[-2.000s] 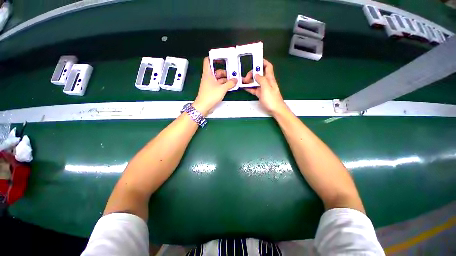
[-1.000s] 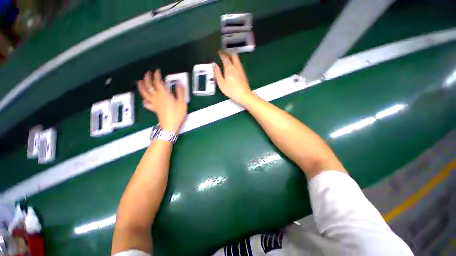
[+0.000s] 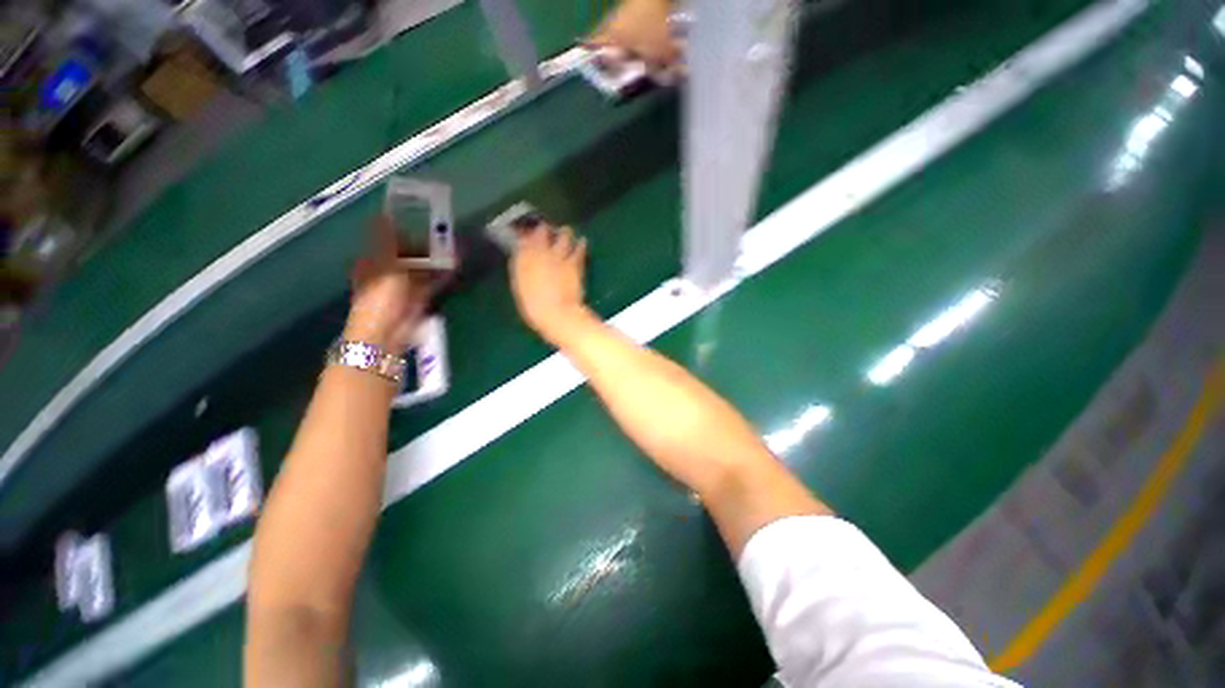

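My left hand [image 3: 387, 280] grips a white plastic housing [image 3: 438, 226] and holds it raised above the dark green conveyor belt [image 3: 316, 329]. Its open window faces me. My right hand [image 3: 548, 276] is on another housing [image 3: 505, 226], its fingers over the near end; the housing is blurred and partly covered. A third housing [image 3: 429, 363] lies on the belt just below my left hand, partly hidden by the wrist. A pair of housings [image 3: 215, 491] lies further left, and another pair [image 3: 85, 575] at the far left.
A thick grey-white support post [image 3: 726, 148] stands right of my right hand, bolted to the white near rail [image 3: 524, 403]. Another person's hand [image 3: 638, 34] is at a housing [image 3: 615, 74] beyond, at the top. The far rail [image 3: 269, 242] curves along the back. The glossy green worktop [image 3: 537, 538] lies nearest me.
The view has swung right. The two housings under my hands are set on the belt; my left hand now holds up a housing, and my right hand has reached onto another. The other person's hand has appeared.
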